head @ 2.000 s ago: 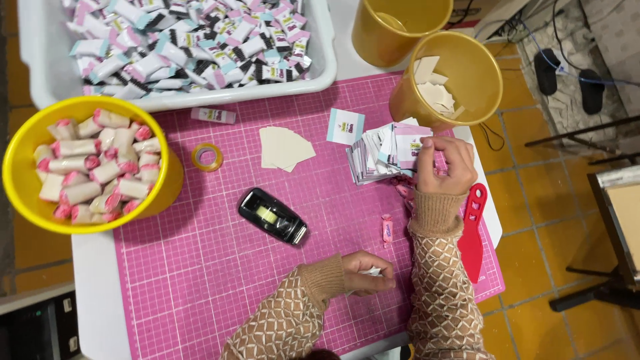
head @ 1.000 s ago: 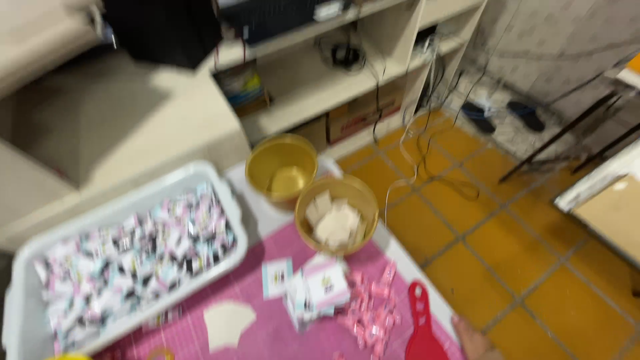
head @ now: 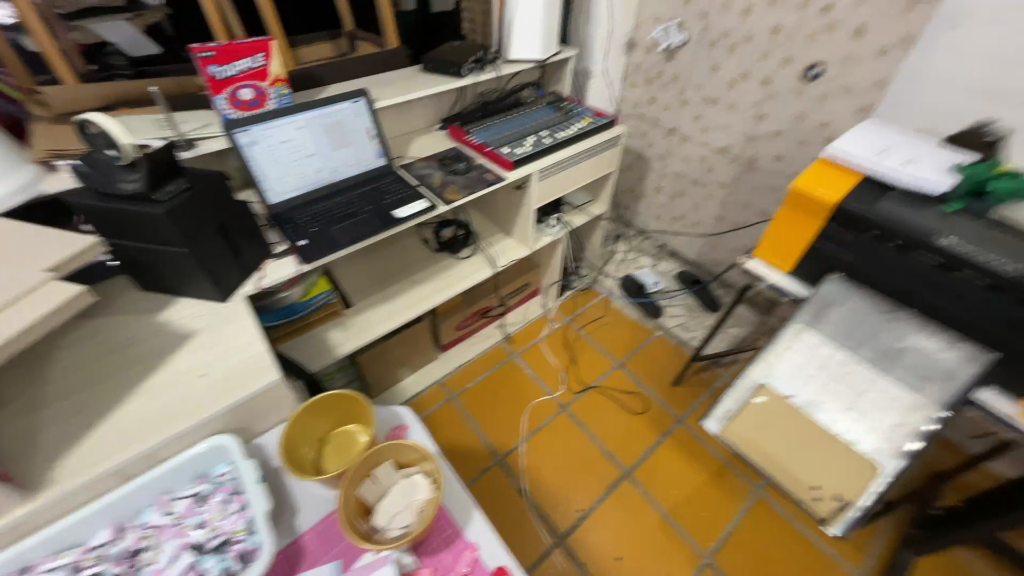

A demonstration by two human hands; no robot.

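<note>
Neither of my hands shows in the head view. At the bottom left, the white plastic tray (head: pixel 254 512) holds many small wrapped sweets (head: pixel 200 520) in pink, white and black. Beside it on the table stand an empty-looking gold bucket (head: pixel 298 448) and a second gold bucket (head: pixel 349 520) with cream paper pieces (head: pixel 402 504) inside. Part of the pink cutting mat (head: pixel 308 548) is visible, with blurred cards (head: pixel 376 565) and pink wrapped pieces (head: pixel 460 558) along the bottom edge. The rest of the mat is out of view.
An open laptop (head: pixel 316 152) and an audio mixer (head: pixel 536 132) stand on the shelf unit (head: pixel 416 308) behind. Loose cables (head: pixel 524 432) lie on the orange tiled floor (head: pixel 632 496). A black and orange machine (head: pixel 904 216) with a tilted panel (head: pixel 832 416) is at the right.
The view has swung up and to the right. Both hands showed over the mat two seconds ago, and part of one at the lower edge a second ago; now neither shows.
</note>
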